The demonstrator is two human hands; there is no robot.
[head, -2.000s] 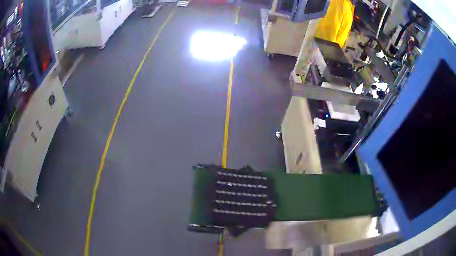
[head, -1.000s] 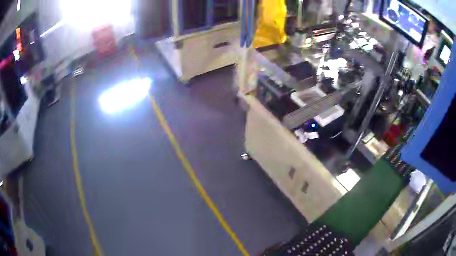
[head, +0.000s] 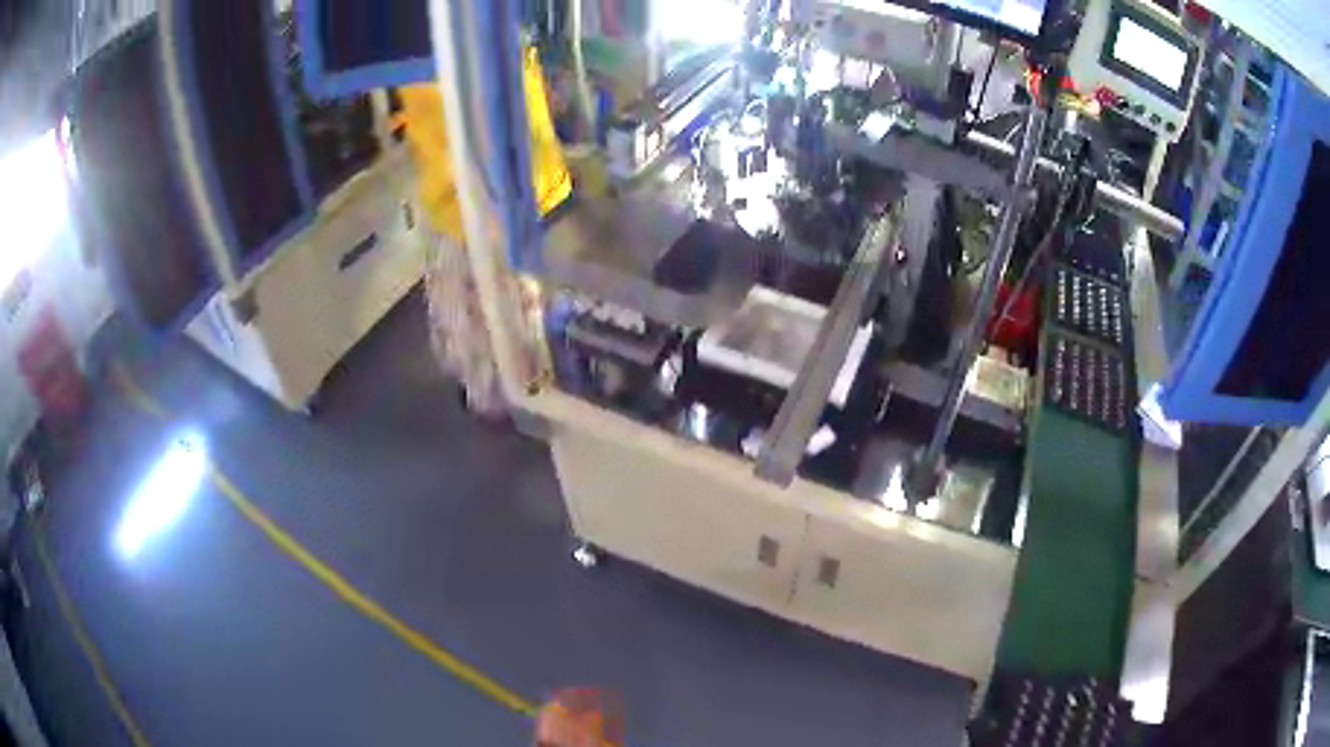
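Note:
A black pocket tray (head: 1047,715) with rows of bright dots lies at the near end of the green conveyor (head: 1076,547), cut off by the bottom edge. More black trays with bright dots (head: 1090,382) lie farther up the belt, beside the machine. A small blurred part of a hand, apparently my left hand (head: 578,718), shows at the bottom edge, left of the near tray and apart from it. Its fingers cannot be made out. My right hand is not in view.
The machine's pale cabinet (head: 671,511) stands left of the conveyor. A white tray (head: 788,343) and a slanting metal profile (head: 831,350) are inside. A blue-framed door (head: 1269,292) is at right. A person in yellow (head: 547,153) is behind a post. A control panel (head: 1148,56) is at top right.
The view has swung right toward the machine. The conveyor now runs upright at the right, with more trays visible up the belt. A blurred hand part has appeared at the bottom.

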